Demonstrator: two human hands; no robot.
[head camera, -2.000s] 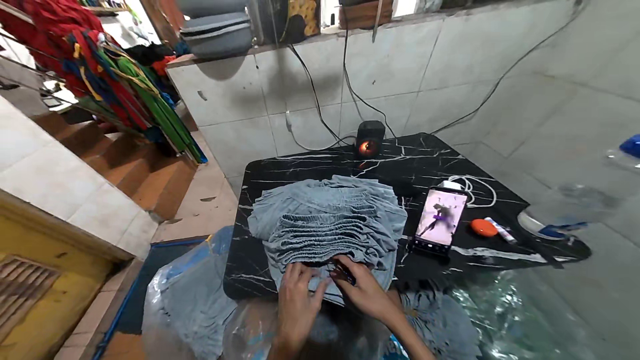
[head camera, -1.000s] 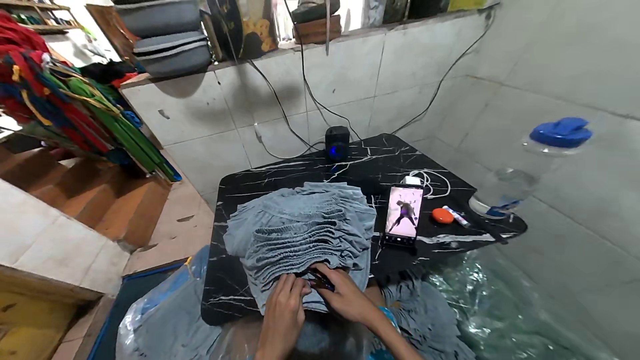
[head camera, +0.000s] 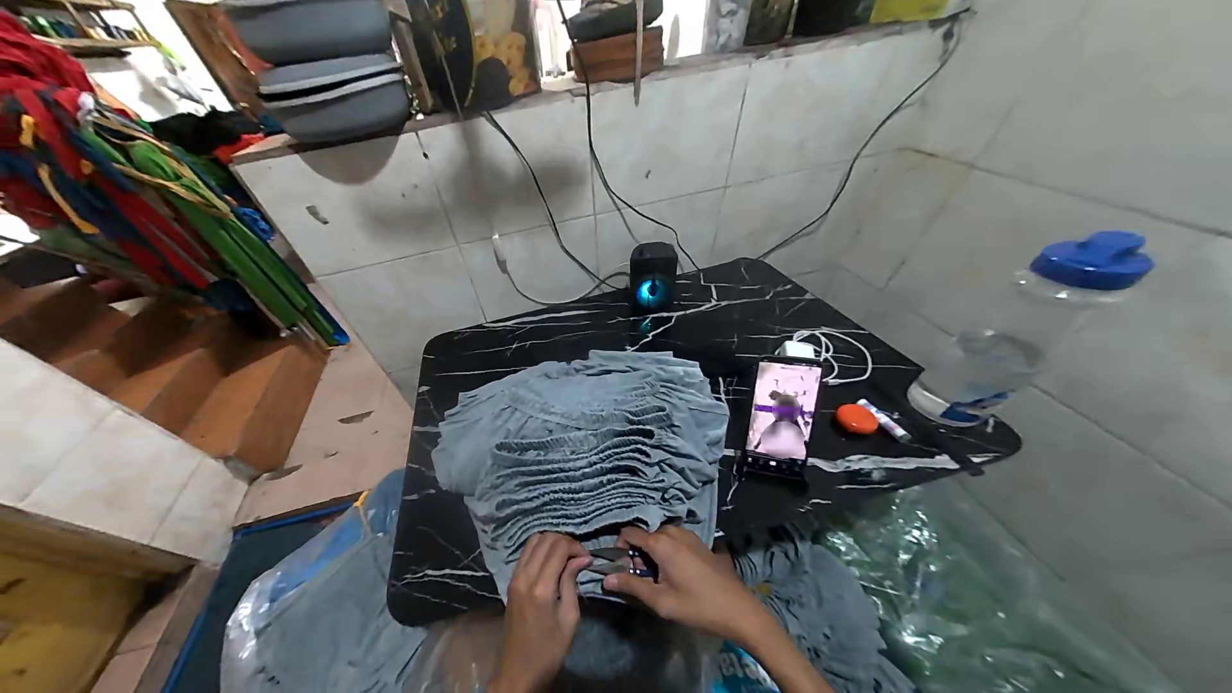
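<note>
A stack of grey-blue garments with gathered edges (head camera: 577, 433) lies on the black marble-patterned table (head camera: 452, 356). At the stack's near edge, my right hand (head camera: 674, 577) is closed on small thread snips (head camera: 626, 561), their blades pointing left. My left hand (head camera: 544, 587) pinches the garment edge just left of the blade tips; its fingertips partly hide the cloth there. More grey cloth (head camera: 818, 597) hangs or lies below the table's near right edge.
Right of the stack stand a lit phone (head camera: 784, 414), a white charger with cable (head camera: 797, 348), an orange round object (head camera: 856, 419), a small tube (head camera: 885, 422) and a blue-capped bottle (head camera: 1011, 337). A small speaker (head camera: 653, 279) is at the back. Plastic-bagged cloth (head camera: 327, 616) sits left.
The light on the speaker has changed from orange to blue. Both hands have stayed at the near edge of the stack, and the view has shifted somewhat.
</note>
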